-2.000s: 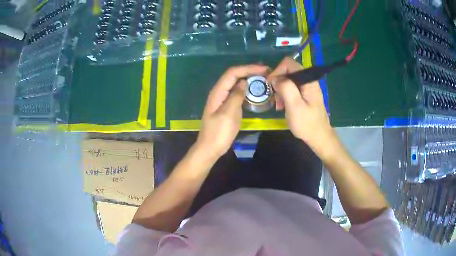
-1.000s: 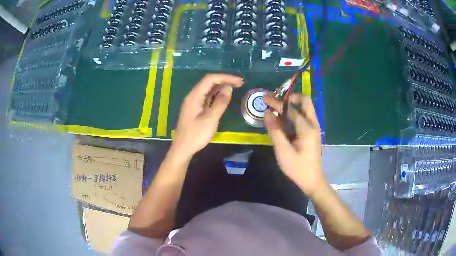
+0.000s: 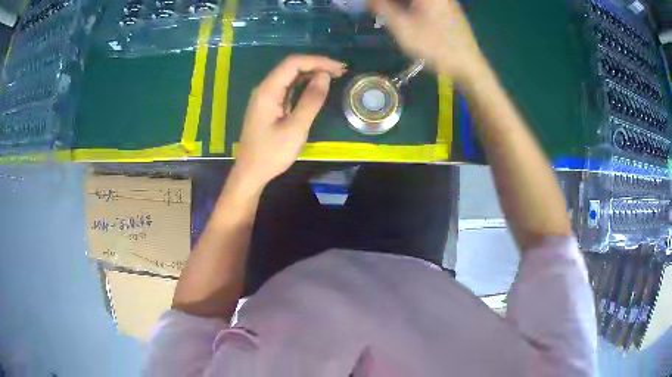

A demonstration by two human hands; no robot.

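The round test fixture [image 3: 373, 101], a silver disc with a brass-gold ring and a pale centre, lies on the green mat with no component on it. Its silvery lead runs up and right from its edge. My left hand [image 3: 284, 118] is just left of the fixture, fingers curved and apart from the thumb, holding nothing visible. My right hand [image 3: 427, 37] is blurred at the top edge, over the near part of the blister tray [image 3: 324, 28]. A pale shape shows by its fingertips, but whether they grip it is unclear. The probe is not visible.
Yellow tape [image 3: 339, 152] edges the mat's front, with more stripes left and right of the fixture. Clear side trays stand at left [image 3: 40, 96] and right [image 3: 637, 110]. Handwritten cardboard boxes [image 3: 140, 221] sit below left, and stacked trays [image 3: 626, 298] lower right.
My right hand has left the fixture and moved up to the tray. The white-ringed component is gone from the fixture. My left hand has drawn away to the left and opened. The view has shifted.
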